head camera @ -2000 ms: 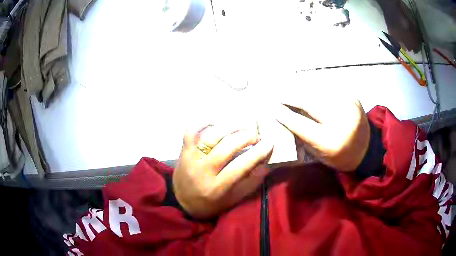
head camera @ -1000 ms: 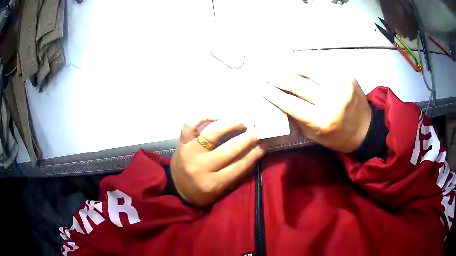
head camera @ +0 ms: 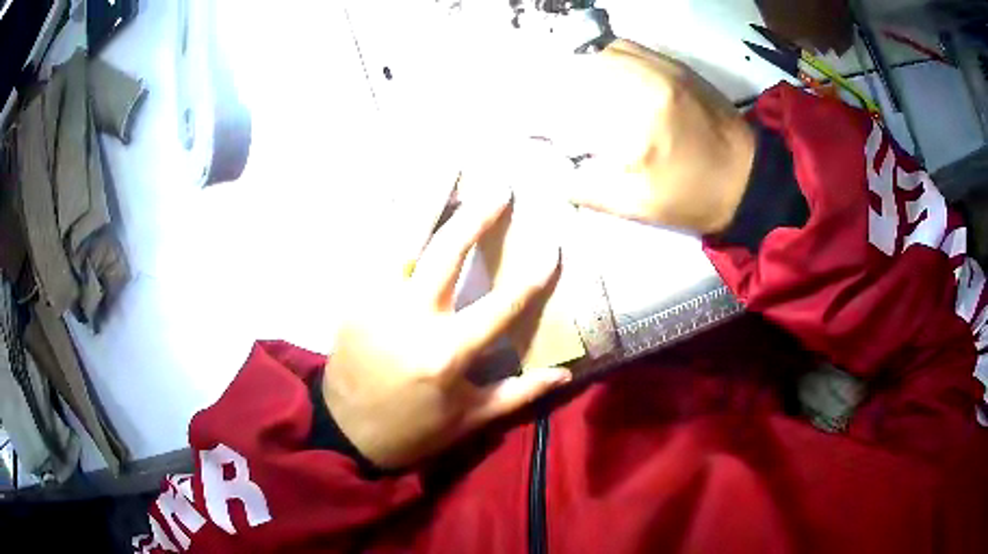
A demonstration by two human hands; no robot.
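My left hand lies on the white table near its front edge, fingers spread and pointing up and right. A small taupe cloth piece shows under and beside its fingers, at the table edge. The rest of the cloth is bleached out by the lamp. My right hand reaches further forward, fingers pointing left. Its fingertips are lost in the glare, so I cannot tell whether they grip anything.
Taupe cut strips pile along the left table edge. Snips with yellow-green and orange handles lie upper right, near a red slim tool. A measuring scale runs along the front edge. A rounded grey-white machine part stands upper left.
My right hand has moved forward and up, away from the front edge. My left hand's fingers have spread. The view has shifted, and the snips are now partly behind my right sleeve.
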